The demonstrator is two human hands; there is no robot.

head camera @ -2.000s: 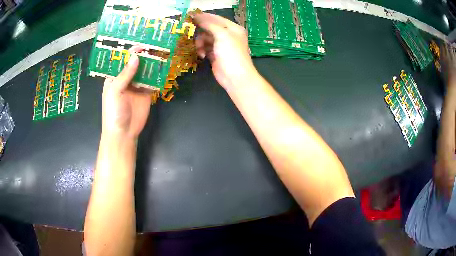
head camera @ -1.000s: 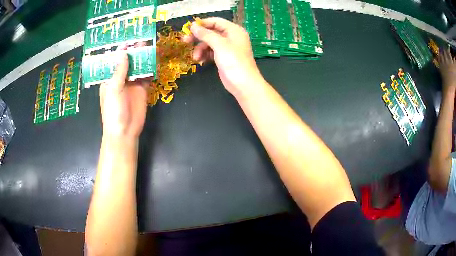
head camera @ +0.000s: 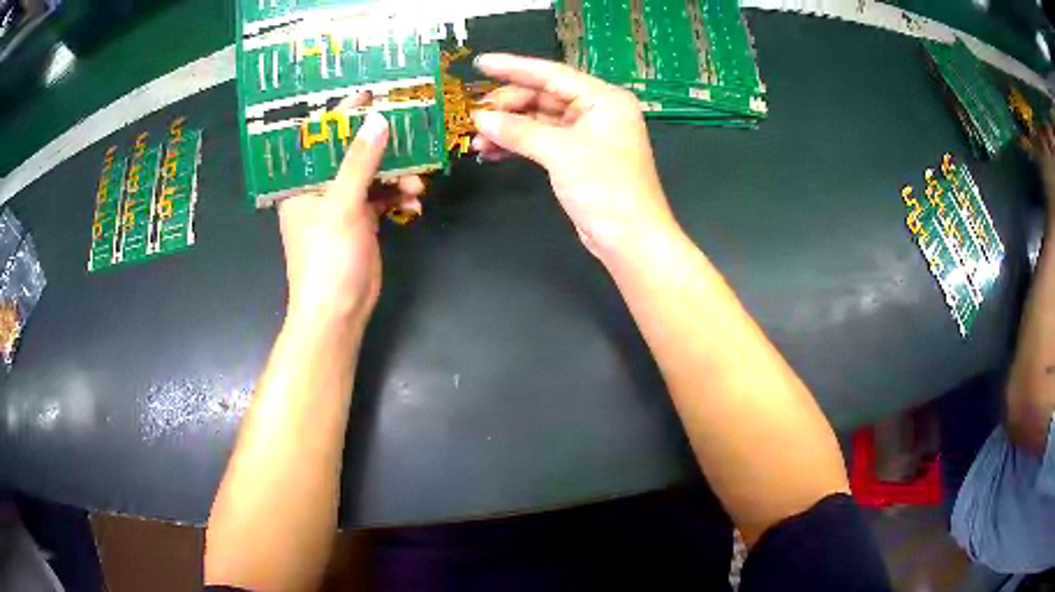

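Observation:
My left hand [head camera: 336,237] grips a green PCB panel [head camera: 278,156] by its near edge, thumb on top, at the upper left of centre. A few orange flex circuits [head camera: 325,127] lie on the panel. The pile of loose flex circuits [head camera: 458,116] shows past the panel's right edge, the rest hidden under it. My right hand [head camera: 567,127] is beside the pile, thumb and fingers close together; whether a flex circuit is between the fingertips cannot be told.
A stack of bare PCB panels [head camera: 665,58] is at the far side. Fitted panels lie at left [head camera: 145,202] and right [head camera: 958,243]. A shiny bag [head camera: 17,272] is far left. Another person's arm [head camera: 1033,324] is at right, near another panel stack [head camera: 969,98]. A red stool [head camera: 897,468] stands below.
The panel in my left hand has moved right, over much of the loose pile. My right hand has moved right and slightly down. The flex circuit seen at its fingertips is no longer clearly visible.

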